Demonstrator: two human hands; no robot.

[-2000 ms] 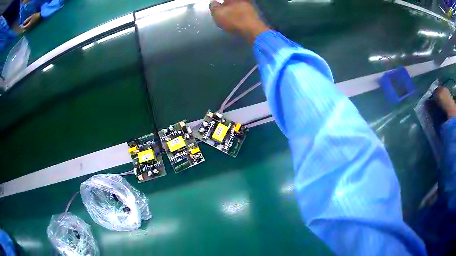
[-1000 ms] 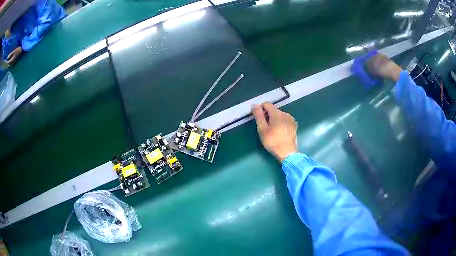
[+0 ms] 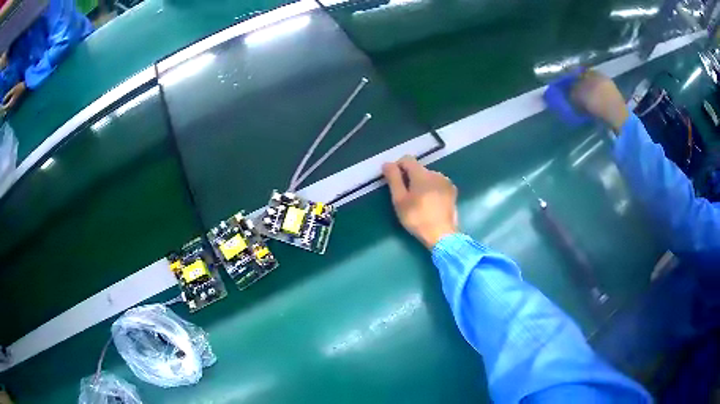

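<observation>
My right hand (image 3: 426, 197) is bare, with a blue sleeve. Its thumb and fingers pinch the near edge of a large black-edged plate (image 3: 260, 110) lying across the conveyor and rail. Three power supply boards (image 3: 297, 221) with yellow blocks sit in a row along the pale rail, left of my hand. Two long leads from the rightmost board lie over the plate. My left hand is not in view.
An electric screwdriver (image 3: 570, 248) lies on the green bench at right. Another person's hand (image 3: 601, 96) is at the blurred blue tray (image 3: 564, 99) on the rail. Bagged parts (image 3: 158, 346) lie lower left. A black housing (image 3: 669, 122) shows far right.
My right hand has come from the plate's far side to its near edge. The other person's hand has moved to the blue tray. The view has shifted, bringing the screwdriver into sight.
</observation>
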